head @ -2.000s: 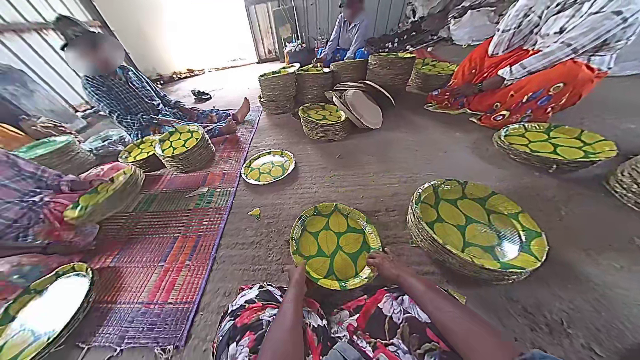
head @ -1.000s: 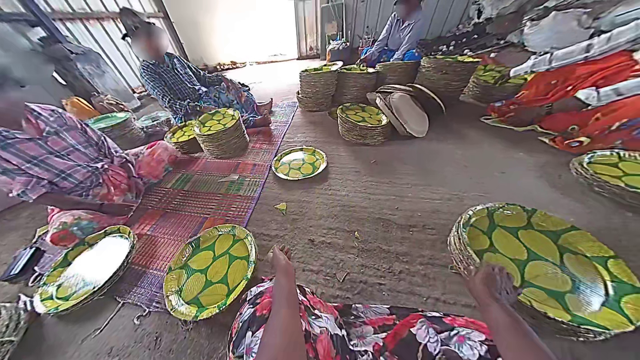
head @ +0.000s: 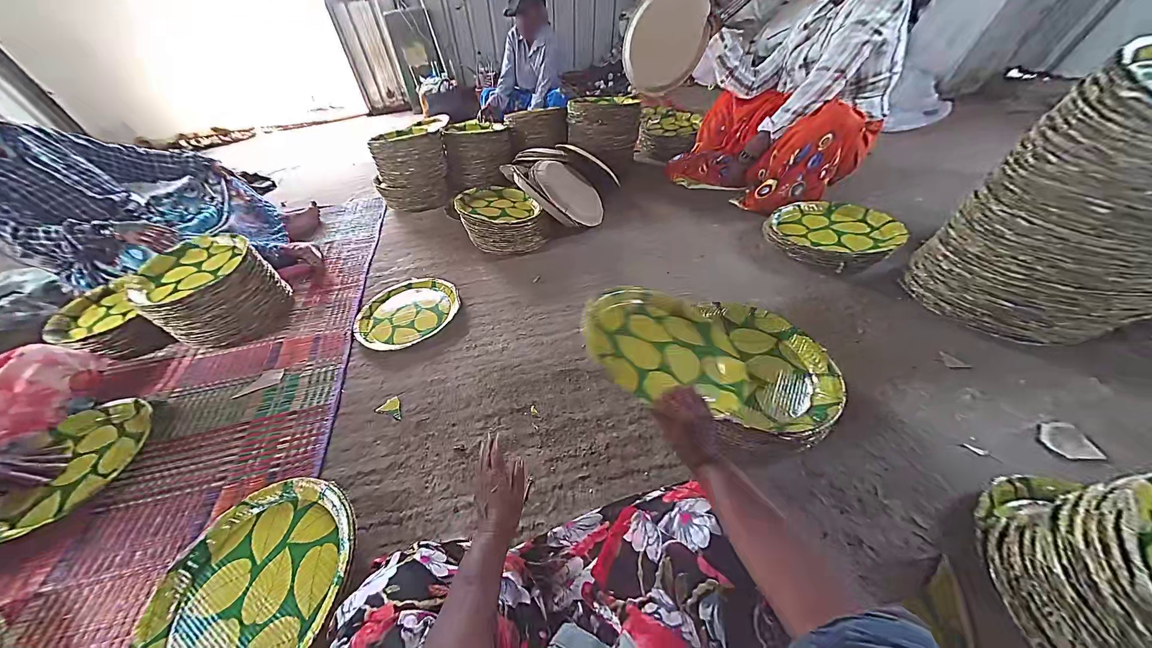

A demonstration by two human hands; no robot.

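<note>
My right hand (head: 686, 430) grips the near edge of a round plate (head: 652, 346) with a yellow leaf pattern on green, blurred and lifted off a stack. That stack of like plates (head: 810, 378) sits on the ground just right of it, partly hidden by the raised plate. My left hand (head: 499, 490) is over the ground near my lap, holding nothing, its fingers apart. Left of it lie more leaf-patterned plates (head: 270, 558) by the mat's edge. A single plate (head: 408, 314) lies on the ground farther ahead.
A woven striped mat (head: 261, 423) spans the left, with plate stacks (head: 216, 292) and a person's legs. A tall leaning stack (head: 1044, 216) stands right, another stack (head: 1071, 549) below it. More stacks (head: 499, 220) and pale discs (head: 567, 189) lie ahead. Two other people sit at the back.
My right hand, on the stack at the right a second ago, now holds a plate up over its left side. The view has turned to the right.
</note>
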